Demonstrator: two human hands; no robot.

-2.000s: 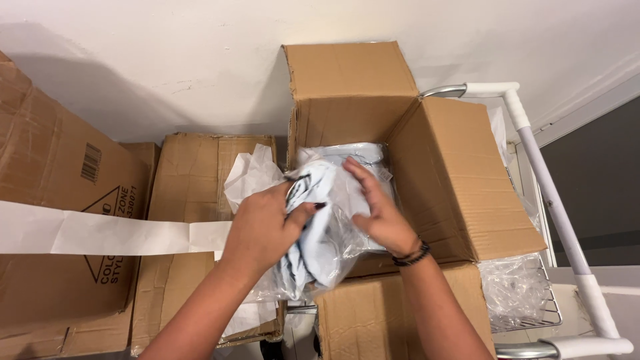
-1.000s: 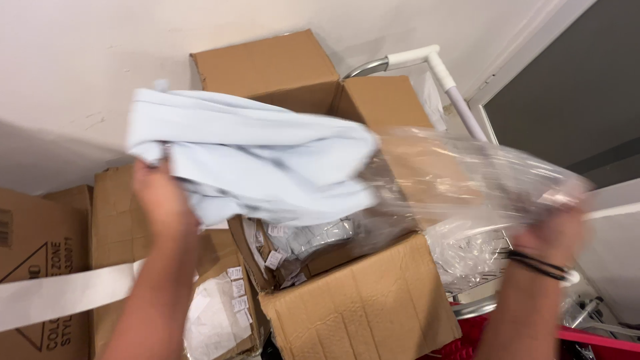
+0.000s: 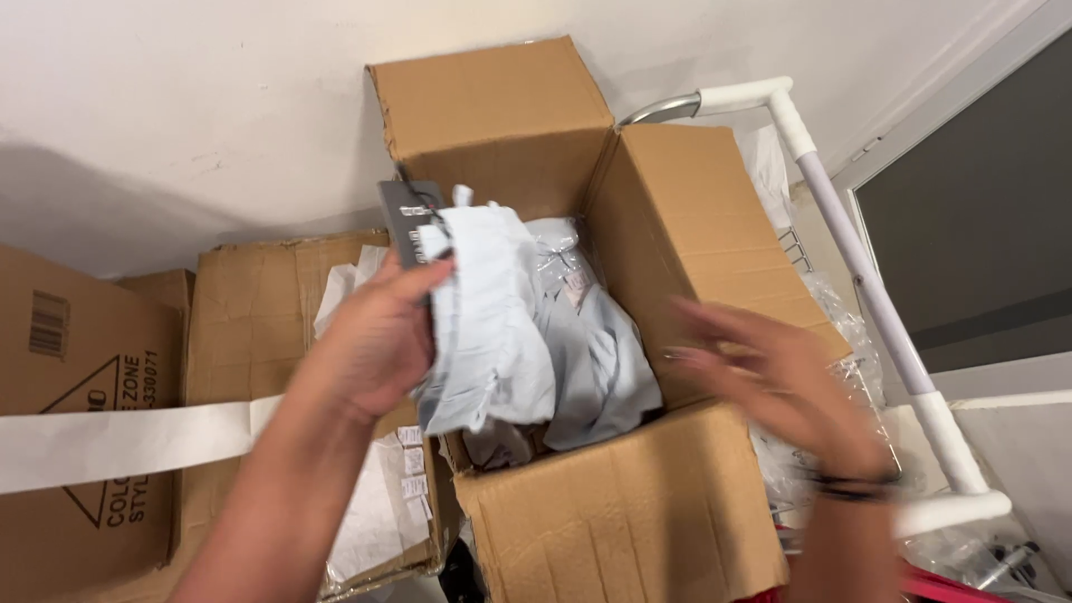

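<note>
My left hand holds a folded light blue garment by its left edge, over the left side of an open cardboard box. A dark hang tag on a black cord hangs at the garment's top left, beside my thumb. Inside the box lies another light blue garment in clear plastic, bearing a small label. My right hand, blurred, is over the box's right flap with its fingers apart and nothing in them. A dark band circles that wrist.
Left of the box stand a flattened-looking carton and a printed carton, crossed by a white paper strip. Stickers on backing paper lie nearby. A white padded rail and clear plastic wrapping are at right.
The garment has come out of its clear plastic bag. One second ago my right hand held the bag out to the right; now that hand is bare and further left. The garment hangs more compactly from my left hand.
</note>
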